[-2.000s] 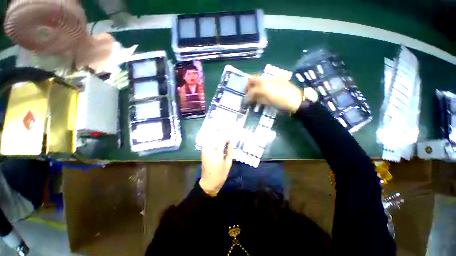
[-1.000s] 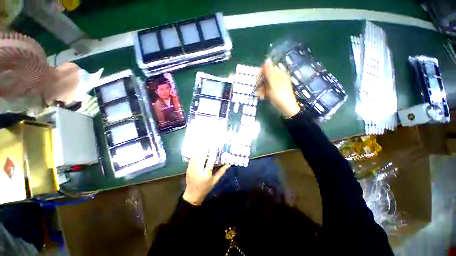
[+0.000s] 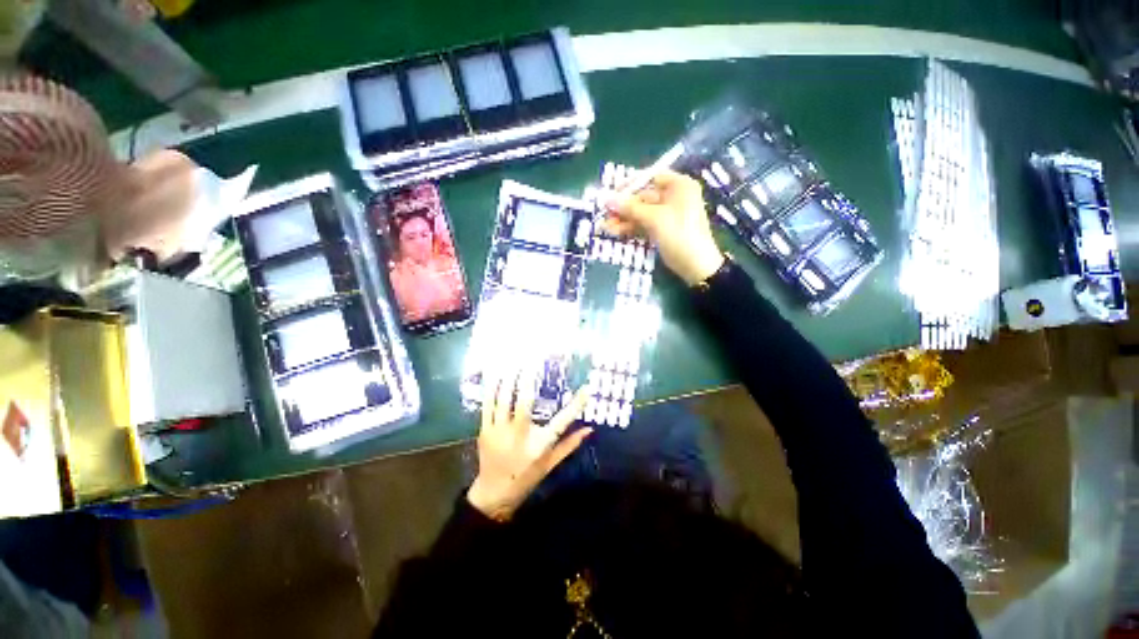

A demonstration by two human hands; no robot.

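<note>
A display panel strip (image 3: pixel 531 293) with grey-white windows in black frames lies tilted on the green mat, its lower part washed out by glare. My left hand (image 3: pixel 516 452) lies with spread fingers on its lower end. A pad sheet (image 3: pixel 623 337) with rows of white dashes lies along the strip's right side. My right hand (image 3: pixel 668 221) is over the upper part of the pad sheet, fingertips pinched at the strip's right edge. A thin light tool (image 3: pixel 658 166), likely tweezers, sticks up from the right fingers. Its tip is hidden or too blurred to tell.
Stacked panels stand at left (image 3: pixel 327 312) and at the far side (image 3: pixel 465 102). A smartphone (image 3: pixel 422 260) lies between left stack and strip. A dark panel strip (image 3: pixel 787 206) and spare pad sheets (image 3: pixel 952 206) lie at right. Pink fan (image 3: pixel 56 162), gold box (image 3: pixel 94 406) and white box (image 3: pixel 187 347) stand at left.
My right hand has moved left from the pad sheet's right edge to the strip's right edge. My left hand stays on the strip's lower end, fingers more spread. The phone picture has changed.
</note>
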